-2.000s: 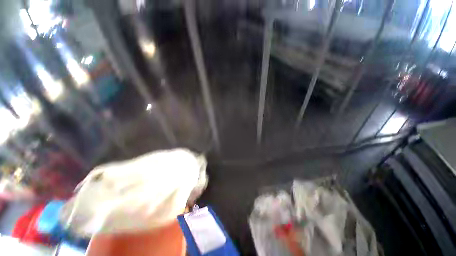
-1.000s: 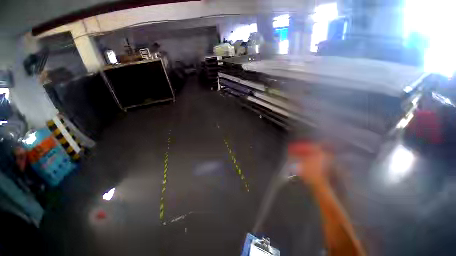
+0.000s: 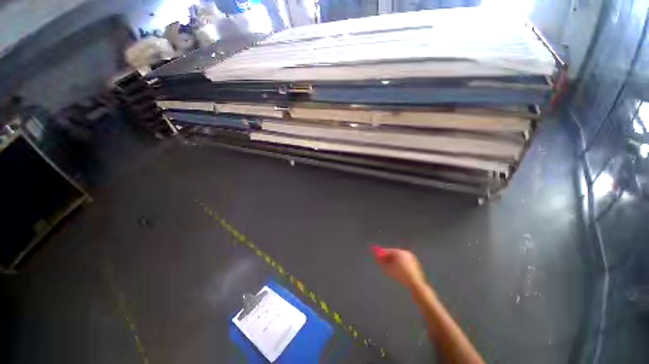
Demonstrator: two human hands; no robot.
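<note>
A blue clipboard [image 3: 317, 334] is at the bottom centre, with a white record sheet [image 3: 272, 323] under its silver clip. My left hand is not visible; what holds the clipboard is hidden or below the frame. My right hand [image 3: 400, 264] is to the right of the clipboard and apart from it, closed around a red pen [image 3: 378, 251], of which a short bright end shows. The bare forearm runs to the bottom edge.
A large low rack [image 3: 398, 117] with tiers of white, beige and blue layers stands ahead. A clear plastic curtain [image 3: 618, 213] hangs at the right. A yellow line [image 3: 285, 276] crosses the dark grey floor. A dark open-fronted box frame [image 3: 32, 199] stands at the left.
The view has turned right from the aisle to the rack. The clipboard shows more fully, further left. The right hand shows lower in the picture. The sacks and orange tub are out of view.
</note>
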